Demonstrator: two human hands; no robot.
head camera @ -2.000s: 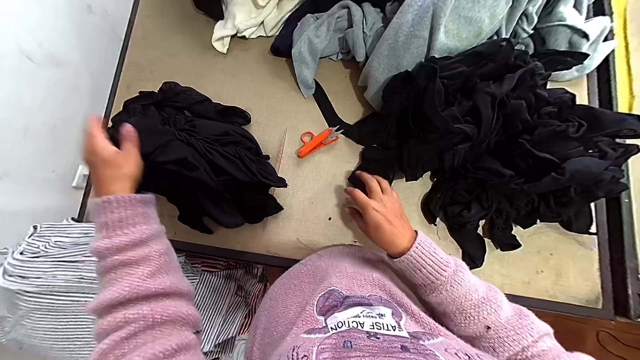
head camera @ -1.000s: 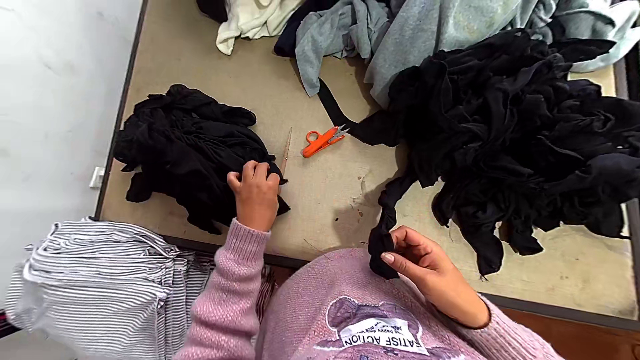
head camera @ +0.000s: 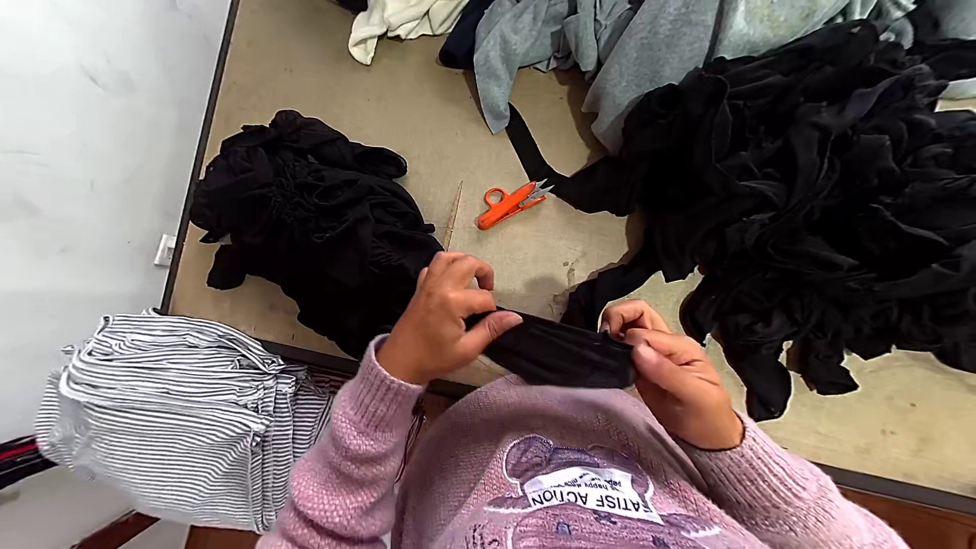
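A strip of black fabric is stretched between my hands, over the table's near edge. My left hand pinches its left end between thumb and fingers, beside the pile of black garments. At its right end, my right hand grips the edge with thumb and fingertips. Beyond my hands, orange-handled thread snips lie on the table with blades apart. A thin pointed stick-like thing lies left of them. The large heap of black fabric pieces is on the right.
Grey fabric and cream fabric lie along the far side of the tan table. A stack of striped fabric stands beyond the table's near left edge. A white wall with a socket runs along the left.
My left hand has moved from the left black pile to the strip and grips it. My right hand, resting on the table two seconds ago, holds the piece near my body, now spread out sideways.
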